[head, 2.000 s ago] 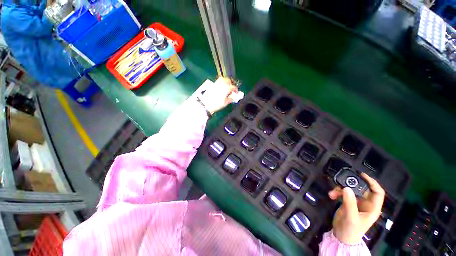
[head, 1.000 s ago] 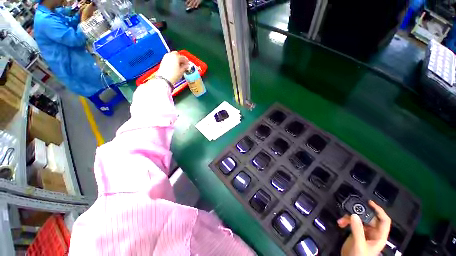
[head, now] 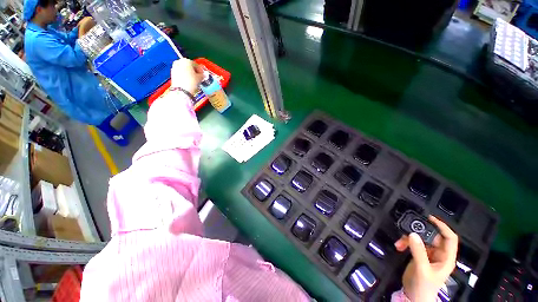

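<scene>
My right hand (head: 429, 255) holds a black smartwatch body (head: 417, 227), back side up with its round sensor ring showing, over the right part of the foam tray (head: 389, 166). The tray's pockets hold several black watch bodies, glossy screens up. My left hand (head: 187, 76) is at the dispensing bottle (head: 216, 94), by the red tool tray (head: 220, 72); its fingertips are at the bottle's top, and whether they grip anything is hidden. Another watch body (head: 252, 131) lies on white sheets (head: 240, 146) left of the foam tray.
A metal post (head: 259, 59) stands behind the sheets. A blue box (head: 140, 71) is beyond the red tray, with a person in blue (head: 59, 65) beside it. A black box with red dots (head: 512, 289) is at the lower right. A white tray (head: 511, 46) is at the far right.
My left hand has moved from beside the foam tray to the bottle, uncovering the sheets with the watch body. My right hand still holds its watch body over the tray.
</scene>
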